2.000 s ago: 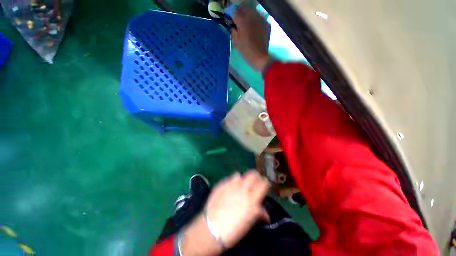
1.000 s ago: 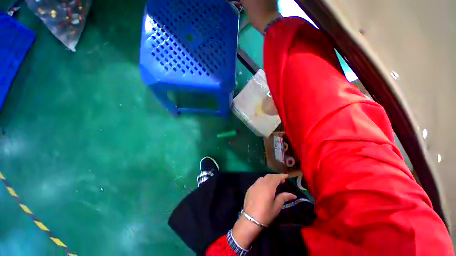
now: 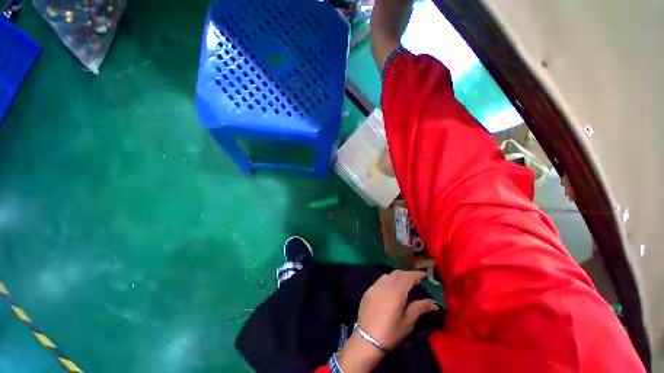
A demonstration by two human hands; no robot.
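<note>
My left hand is over the black cloth on my lap, back of the hand up. Its thumb is apart from the fingers, and I see nothing in it. A silver bangle is on its wrist. My right arm, in a red sleeve, stretches forward beside the table. My right hand is cut off by the top edge, so its fingers and anything in them are hidden. A blue perforated stool stands left of my right arm.
A white box and a brown carton with pale rings are on the green floor, partly behind my sleeve. A clear bag of small parts and a blue crate lie at the upper left. My shoe shows below the stool.
My right hand has moved up towards the top edge and its fingers have left the picture. My left hand has shifted right over my lap and looks steadier. The view has shifted.
</note>
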